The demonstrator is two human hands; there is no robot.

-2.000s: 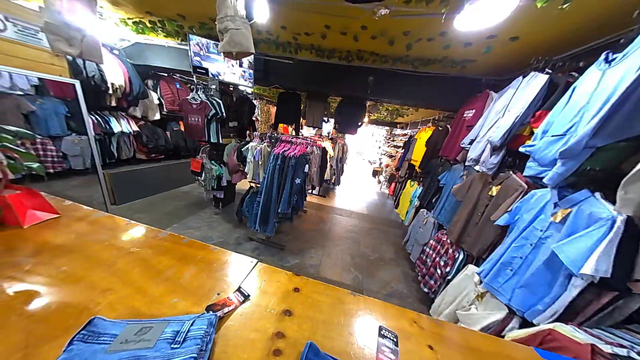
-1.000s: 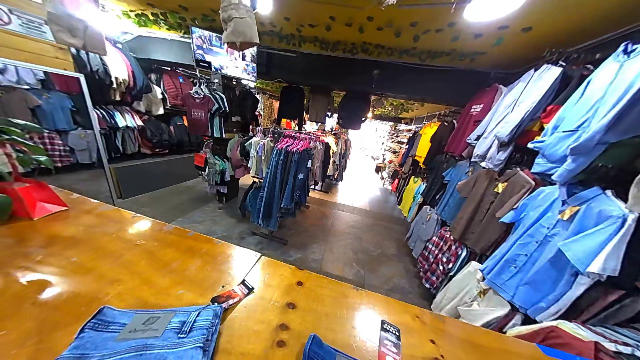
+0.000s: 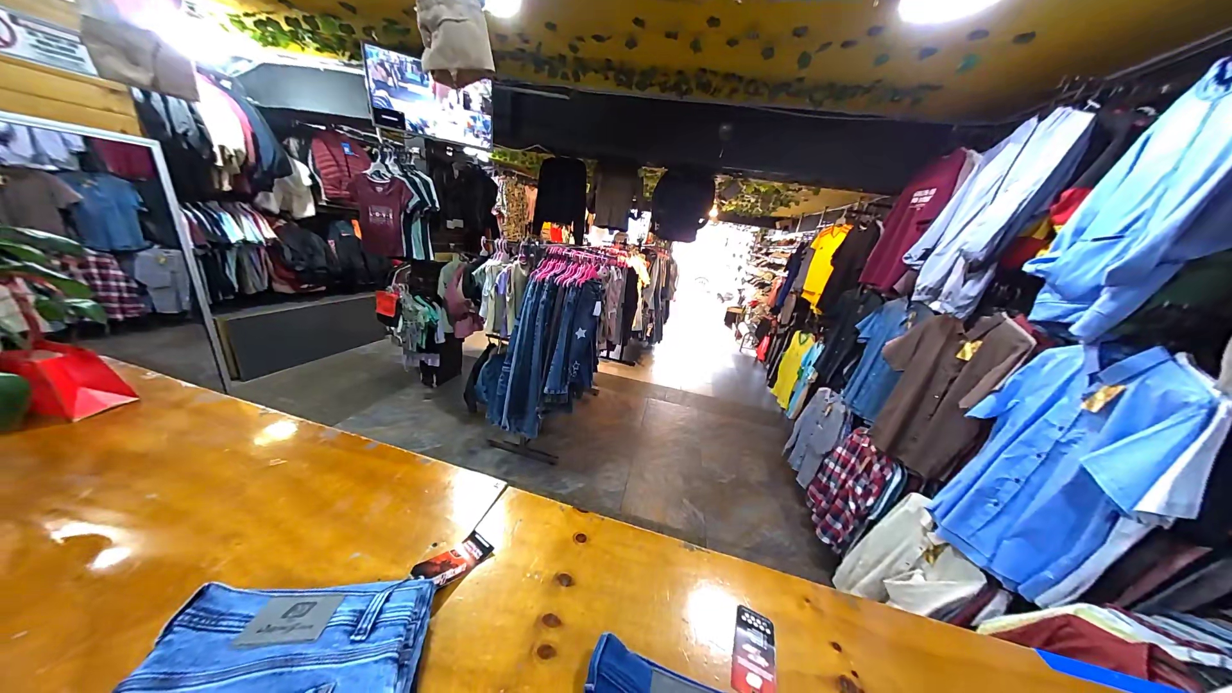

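Neither of my hands shows in the head view. A pair of light blue denim jeans (image 3: 289, 640) lies on the varnished wooden counter (image 3: 241, 500) at the lower left, its waistband toward the far side and a grey patch (image 3: 291, 619) on it. A black and red hang tag (image 3: 454, 560) sticks out from its right corner. Farther right, a darker blue denim garment (image 3: 626, 666) is cut off by the bottom edge, with another hang tag (image 3: 754, 650) beside it.
A red bag (image 3: 72, 380) and a leafy plant stand at the counter's left end. Beyond the counter is a floor rack of jeans (image 3: 544, 346). Shirts (image 3: 1068, 472) hang along the right wall, a framed mirror (image 3: 183, 250) stands left, and a screen (image 3: 428, 96) hangs above.
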